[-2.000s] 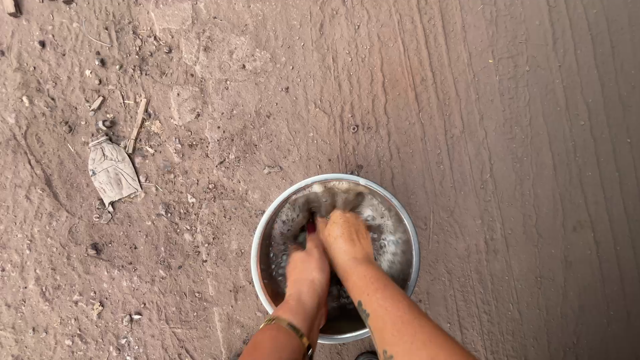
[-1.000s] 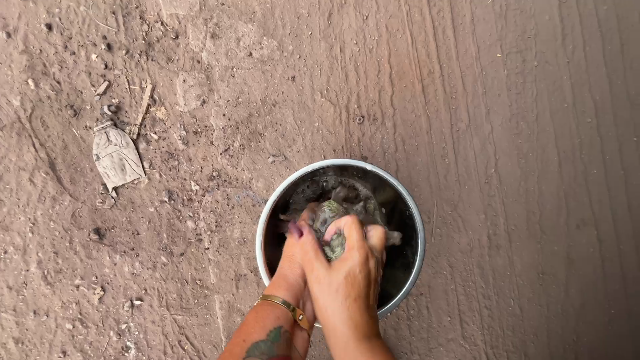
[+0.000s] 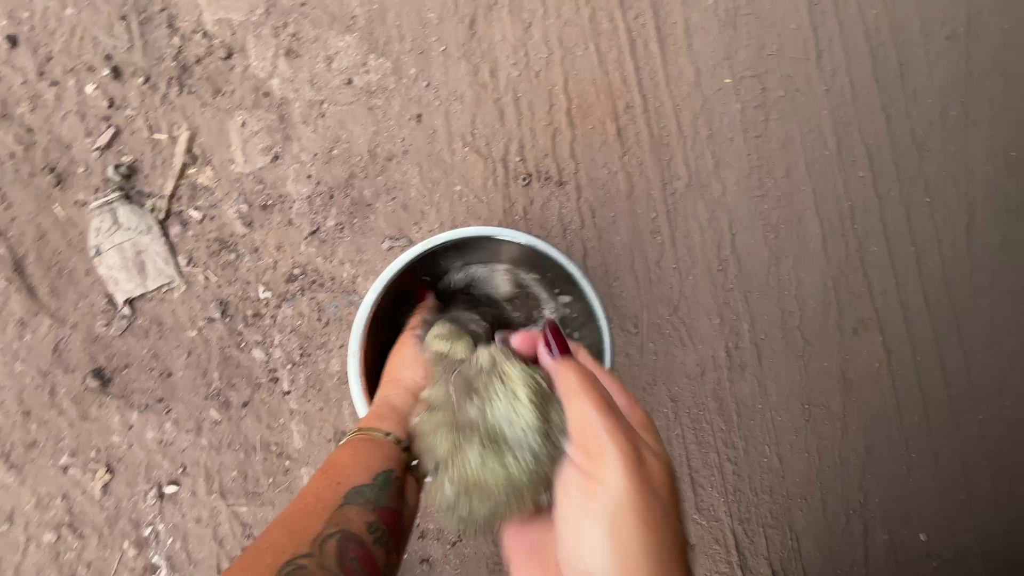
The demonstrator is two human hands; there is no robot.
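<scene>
A round metal bowl [image 3: 362, 340] with a pale rim stands on the ground, with dark liquid and greyish, blurred matter inside. Above its near edge is a wet, shaggy, yellow-green clump [image 3: 488, 432], soft-looking; its exact kind is unclear. My left hand [image 3: 406, 364], with a bracelet at the wrist, is at the clump's left side, its fingertips reaching into the bowl. Along the clump's right side, my right hand [image 3: 612, 448] has its fingers curled towards it, dark red nail showing. Motion blur hides where the fingers meet the clump.
Bare brown earth [image 3: 760, 320] surrounds the bowl, ridged on the right. To the left lie a flattened, dirty pale scrap [image 3: 132, 250], a thin strip of wood [image 3: 176, 172] and small stones.
The clump, earlier between both hands inside the bowl, is now raised over the near rim. My hands have moved apart, one on each side of it.
</scene>
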